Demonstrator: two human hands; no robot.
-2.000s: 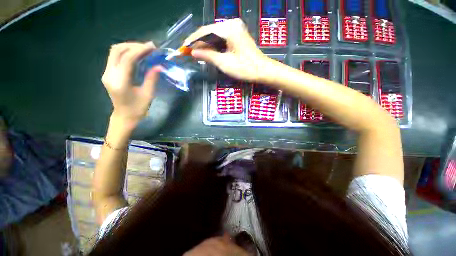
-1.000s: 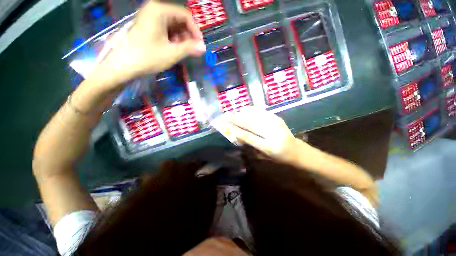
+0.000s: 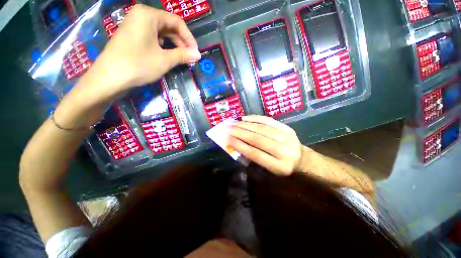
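A red keypad phone (image 3: 221, 110) lies in a clear blister tray (image 3: 323, 105). Its dark screen bears a film (image 3: 212, 80) with blue print. My left hand (image 3: 146, 48) is above and left of it, thumb and finger pinched at the film's top left corner. A clear glossy sheet with blue prints (image 3: 65, 43) shows beyond my left wrist; its hold is hidden. My right hand (image 3: 268, 143) holds a small white card (image 3: 222, 136) with a bit of orange, at the lower end of this phone's keypad.
Two phones with black screens (image 3: 270, 50) lie to the right in the same tray. Blue-marked phones (image 3: 159, 132) lie to the left. Another tray of red phones (image 3: 429, 101) is at the far right, on the dark green bench (image 3: 354, 123). Grey floor (image 3: 404, 171) shows lower right.
The view has swung across the trays. My left hand has gone from holding the blue film sheet in the air to the phone's screen top. My right hand has come down with the card.
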